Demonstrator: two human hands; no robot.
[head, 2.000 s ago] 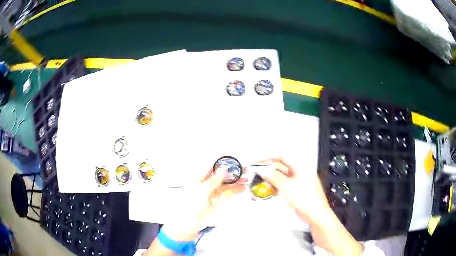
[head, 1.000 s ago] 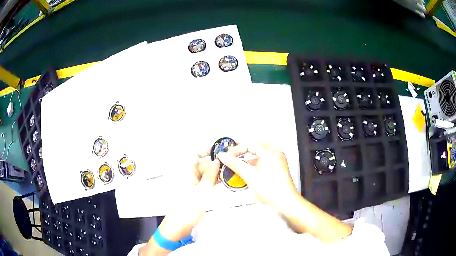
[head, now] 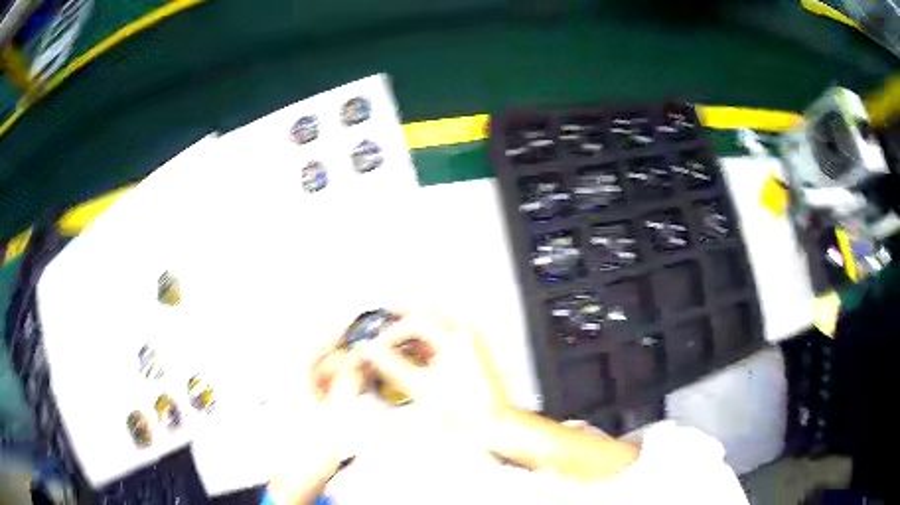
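My left hand (head: 331,380) and my right hand (head: 449,370) are close together at the lower middle, over the white sheet. Their fingers hold a dark-rimmed round board module (head: 370,324). A yellow-orange round housing (head: 393,393) shows just below it, between the hands, partly covered by fingers. The frame is blurred, so exact finger contact and whether the two parts touch cannot be told. Several round board modules (head: 355,109) lie at the back of the white sheet (head: 266,247). Several yellow-orange housings (head: 200,394) lie at its left.
A black tray (head: 523,325) at the right holds dark discs in its rear pockets. Beyond it are a yellow label (head: 775,195), a white air blower (head: 837,143) and a metal and black fixture (head: 857,247). A dark green conveyor (head: 444,49) with yellow edges runs behind.
The view has swung right, so sheets and trays sit further left. The board module and housing remain at the hands, and the fingers now cover more of the housing.
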